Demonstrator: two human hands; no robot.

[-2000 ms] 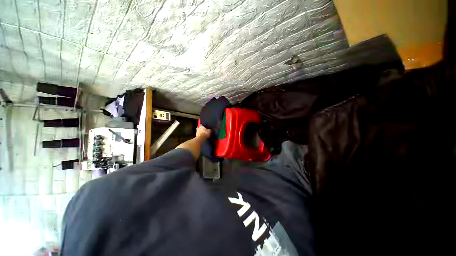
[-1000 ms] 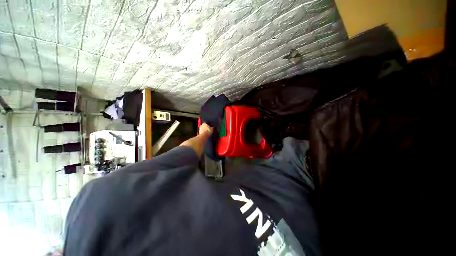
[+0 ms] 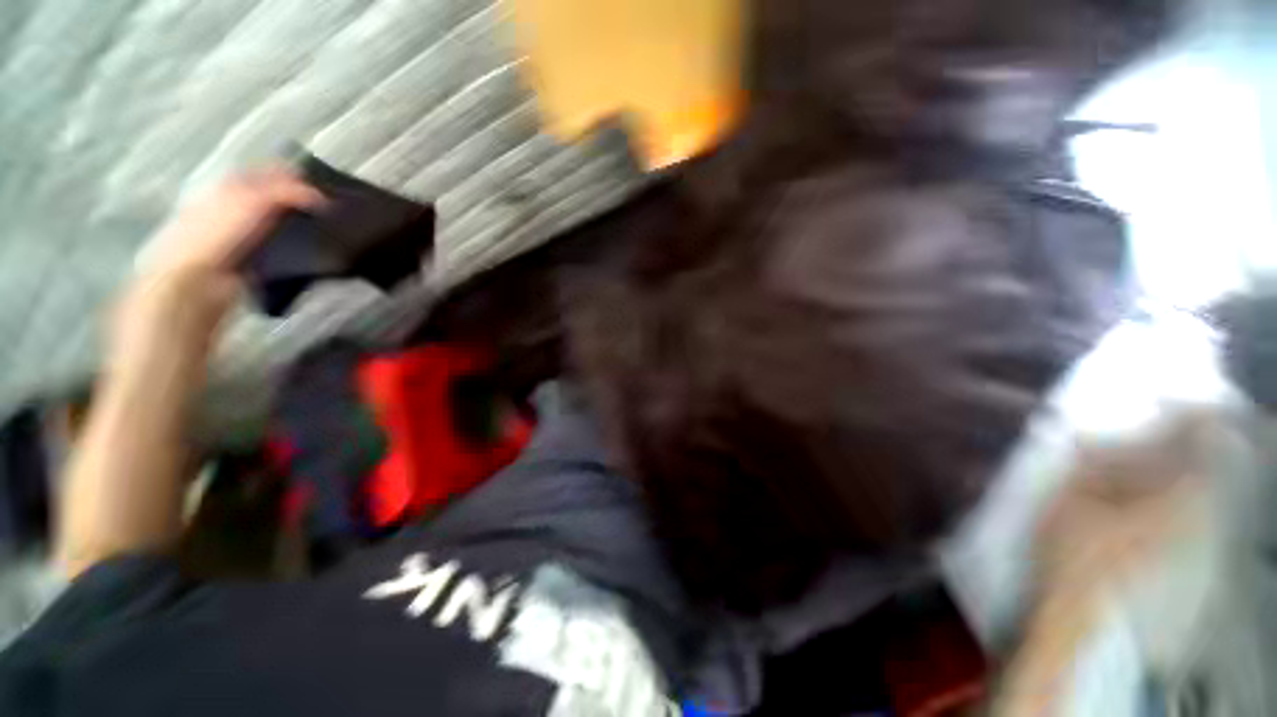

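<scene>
My left hand [image 3: 259,210] is raised at the left and blurred. It is shut on a small dark fabric piece [image 3: 357,231], held above the red container [image 3: 420,427]. A large dark brown, shiny, wrinkled garment [image 3: 840,350] fills the middle and hangs over my lap. A blurred skin-toned shape [image 3: 1120,518] shows at the lower right. It may be my right hand or arm, but its fingers cannot be made out.
More dark cloth [image 3: 315,420] lies at the red container. A tan sheet with an orange edge [image 3: 630,70] is at the top, against the pale quilted wall [image 3: 350,84]. A bright white glare [image 3: 1190,196] covers the upper right, with thin dark parts beside it.
The view has swung toward the garment and glare. My left hand has moved from beside the red container and now holds up the dark piece. The shelf and spools have left the view.
</scene>
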